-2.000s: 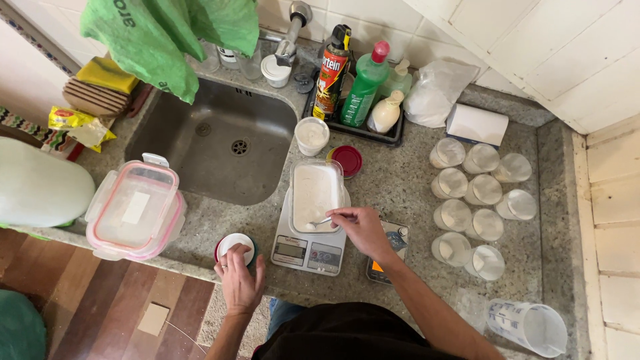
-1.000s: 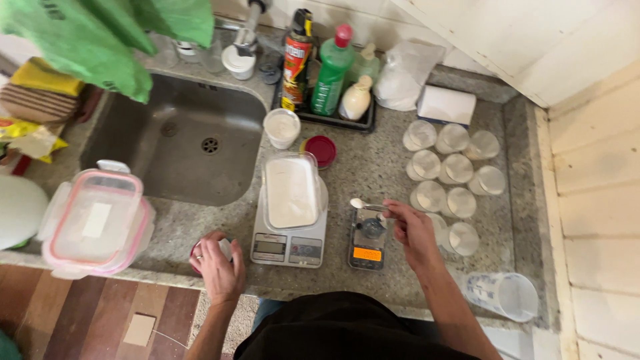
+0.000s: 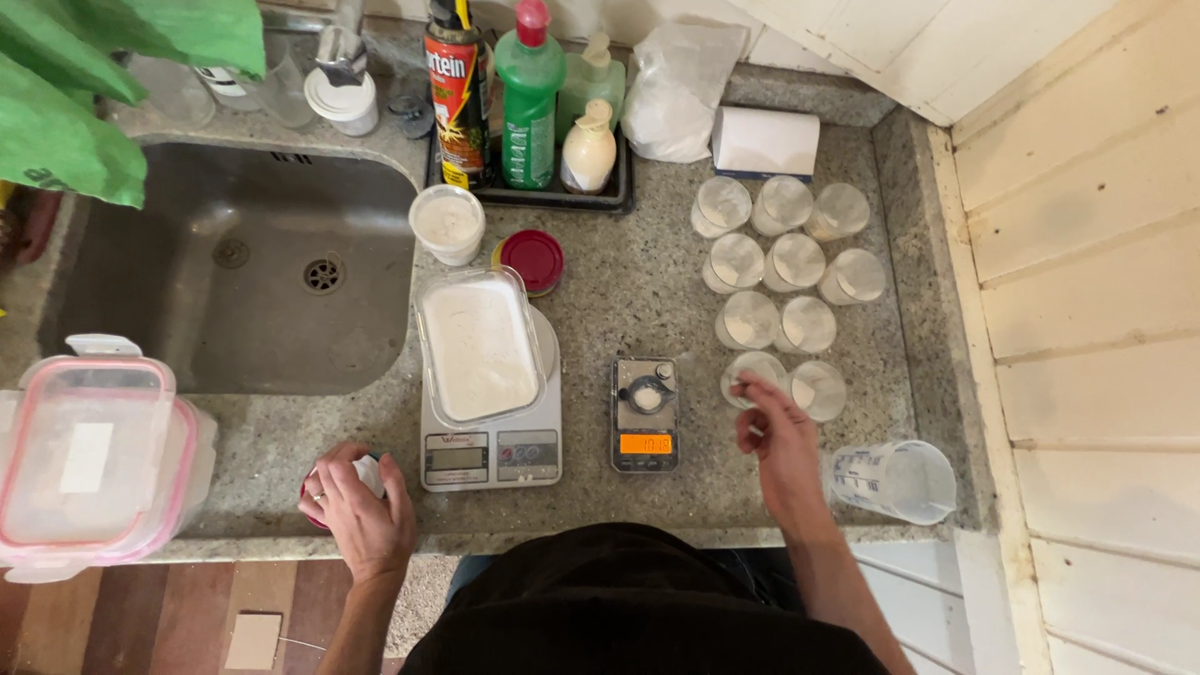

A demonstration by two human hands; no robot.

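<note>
My left hand (image 3: 361,506) curls over a small round container (image 3: 370,476) with a white top at the counter's front edge, its red rim partly hidden. My right hand (image 3: 783,441) is over the front clear cups, its fingertips above one cup (image 3: 756,367); whether a spoon is between the fingers cannot be made out. Left of it, a small digital scale (image 3: 645,461) with a lit orange display carries a little dish of white powder (image 3: 647,397). A glass container of white powder (image 3: 478,347) stands on a larger kitchen scale (image 3: 492,476).
Several clear cups (image 3: 795,262) stand in rows at right, beside a measuring jug (image 3: 900,480) lying down. A tray (image 3: 525,197) of bottles, a tub of powder (image 3: 448,223) and a red lid (image 3: 532,261) are behind. The sink (image 3: 253,309) and clip-lid containers (image 3: 103,450) are left.
My right hand has moved from the glass container, past the small scale with a spoon of white powder, to the cups. The dish on the small scale now holds powder. My left hand stays by the small container.
</note>
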